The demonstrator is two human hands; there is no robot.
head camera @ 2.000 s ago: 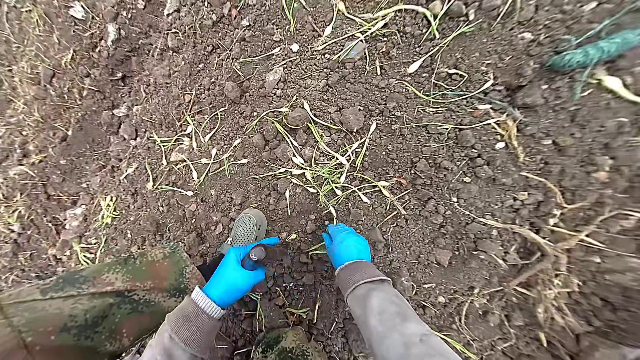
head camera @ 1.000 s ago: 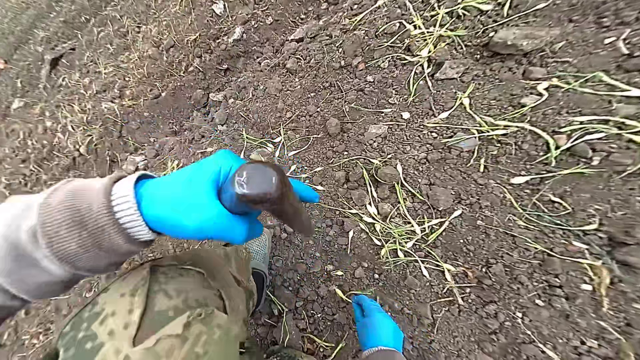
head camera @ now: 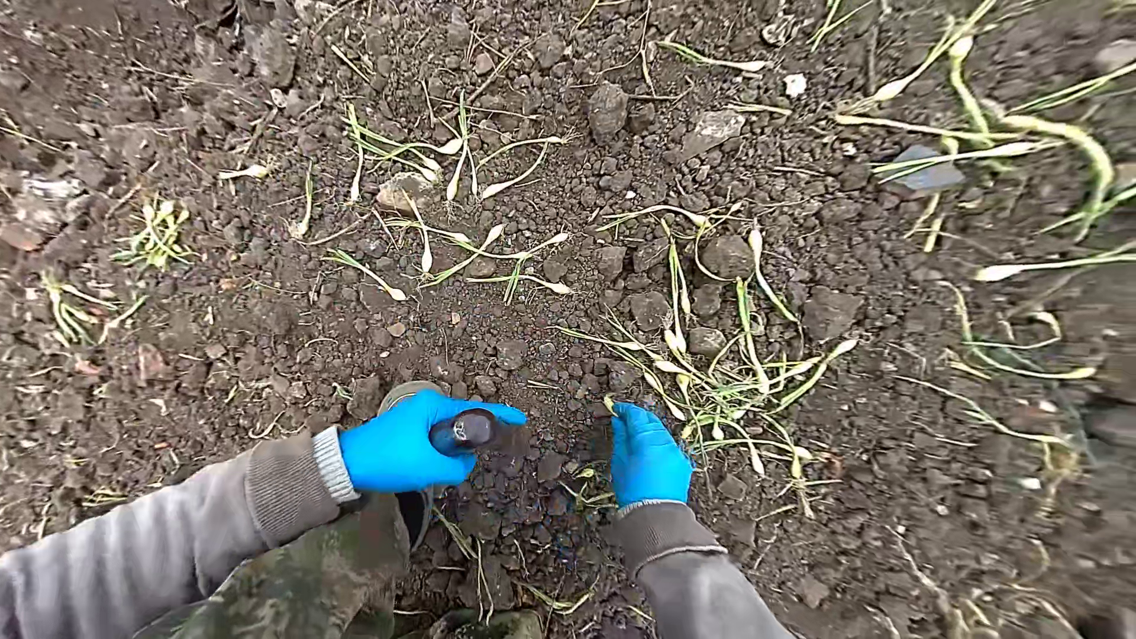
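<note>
My left hand (head camera: 404, 444), in a blue glove, is closed around the dark handle of a tool (head camera: 470, 429); the handle's end points up at the camera and its lower part is hidden. My right hand (head camera: 650, 457), also gloved in blue, is low over the soil, with a small pale bulb tip (head camera: 610, 405) showing at its fingertips. Just right of that hand lies a loose pile of bulb plants with green leaves (head camera: 741, 390). A smaller scatter of such plants (head camera: 461, 240) lies farther up, left of the middle.
Small bulb clumps (head camera: 158, 235) are at the far left, and longer plants (head camera: 1021, 142) lie upper right near a flat grey stone (head camera: 927, 169). Stones and clods dot the brown soil. My shoe (head camera: 410, 392) and camouflage trouser leg (head camera: 311, 568) are beside my left hand.
My left hand, raised close to the camera with the tool a second ago, is lower now, near the ground. The right hand stays low beside the pile. The view has shifted.
</note>
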